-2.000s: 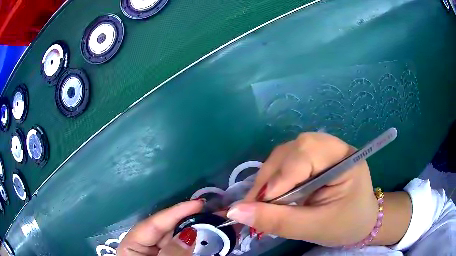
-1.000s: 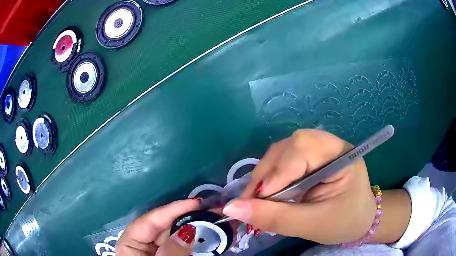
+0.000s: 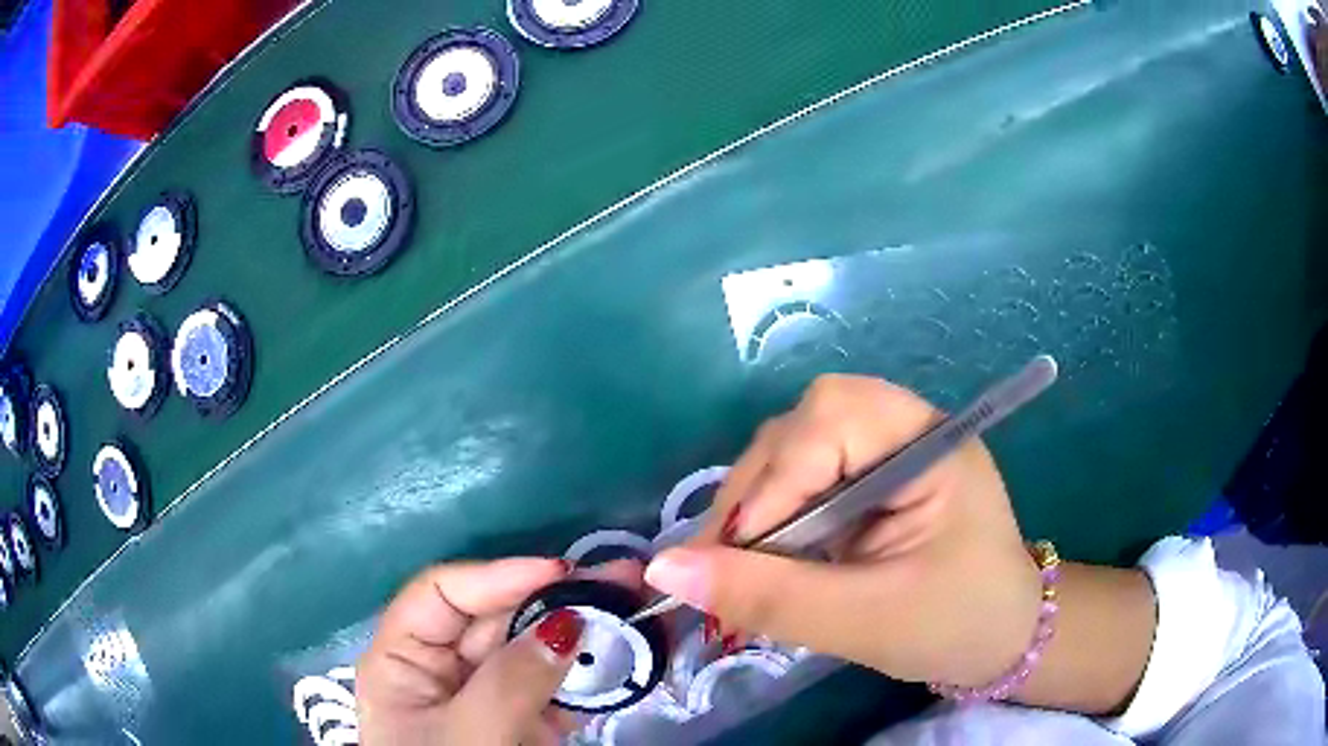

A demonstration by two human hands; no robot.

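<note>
My left hand (image 3: 473, 656) holds a round black part (image 3: 609, 663) with a pale centre face, its thumb on the face near the bottom of the view. My right hand (image 3: 874, 554) holds silver tweezers (image 3: 918, 452) like a pen, with the tip at the upper right of the disc's face. The tip is partly hidden by my fingers. A sticker sheet with white arcs (image 3: 696, 500) lies under both hands, partly covered by them.
A clear used liner sheet (image 3: 947, 313) lies beyond my right hand. Discs, one a red-faced disc (image 3: 296, 131), lie on the textured green belt (image 3: 481, 219) at left. A red bin (image 3: 146, 66) and blue tray (image 3: 51, 190) are at top left.
The discs on the belt have shifted right in the view, and more of the red bin shows. Both hands keep their hold, with the tweezers still at the disc.
</note>
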